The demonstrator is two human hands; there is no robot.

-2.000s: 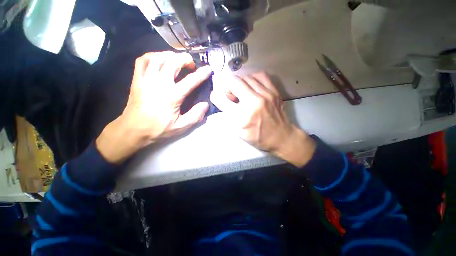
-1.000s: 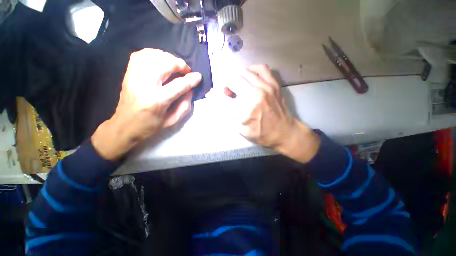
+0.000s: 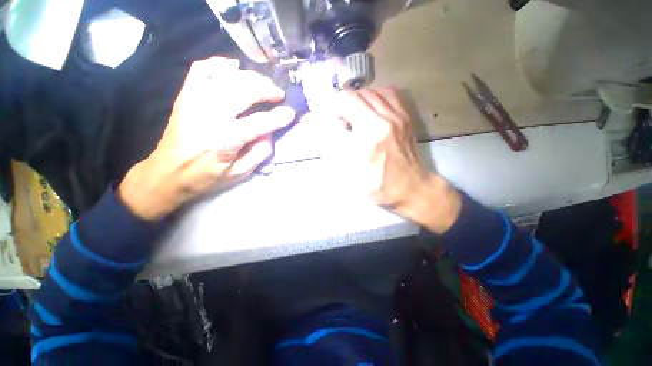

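A black garment piece spreads over the left of the table, and its right edge runs up to the presser foot beneath the sewing machine head. My left hand pinches the cloth edge between thumb and fingers, just left of and nearer to me than the foot. My right hand lies right of the needle area, below the ribbed knob, with its fingers curled. Its fingertips are washed out by the lamp glare, so I cannot tell whether they touch cloth.
Dark red thread snips lie on the beige machine bed at the right. Cardboard with yellow tape is at the left. A red-orange crate and dark cloth are below the table's white front edge. A lamp shade is at upper left.
Less of the cloth edge shows between my left hand and the presser foot than a second ago. The view has shifted, so the machine head sits lower in it. Both hands keep similar poses.
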